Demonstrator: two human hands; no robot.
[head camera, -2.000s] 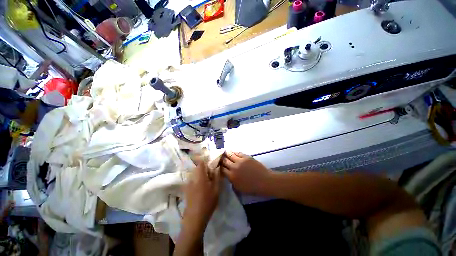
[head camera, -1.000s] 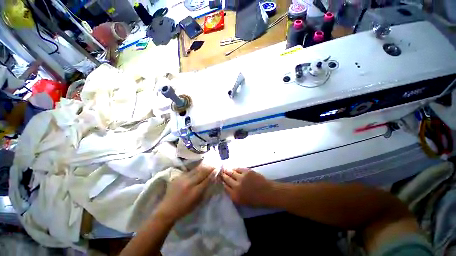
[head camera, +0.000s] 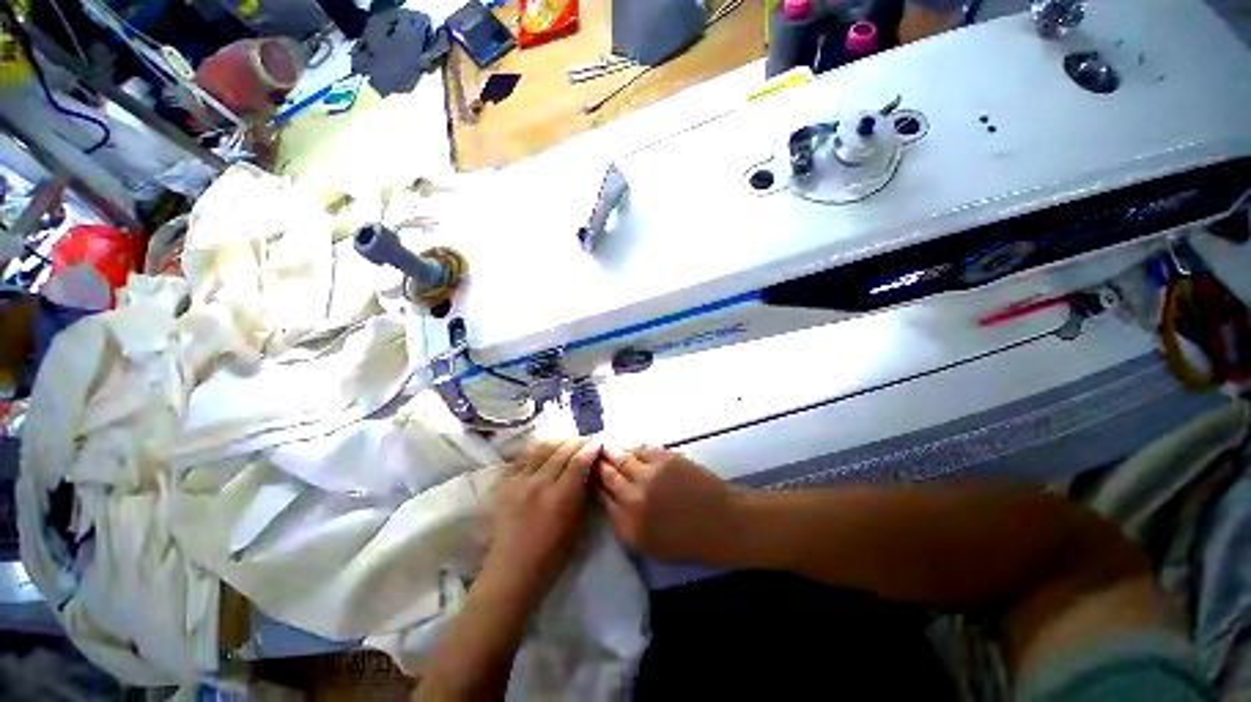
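Note:
A cream garment piece (head camera: 583, 617) lies under both hands at the front of the needle area and hangs over the table's front edge. My left hand (head camera: 538, 514) presses on the cloth with fingers pointing to the needle. My right hand (head camera: 661, 505) is beside it, fingertips bent and pinching the cloth edge just below the presser foot (head camera: 586, 406). The fingertips of both hands nearly touch. A large cream pile (head camera: 275, 453) lies left of the white sewing machine (head camera: 686, 254). The needle tip cannot be made out in the glare.
Scissors with yellow and red handles (head camera: 1196, 329) are at the right end. A red-handled tool (head camera: 1025, 310) lies on the bed. Dark thread spools with pink tops (head camera: 837, 41) stand behind the head. Thin metal tools (head camera: 600, 69) and grey scraps (head camera: 398, 52) lie behind.
Since a second ago my left hand has turned more upright and sits closer beside my right. The whole view has shifted slightly. Both hands remain on the cloth.

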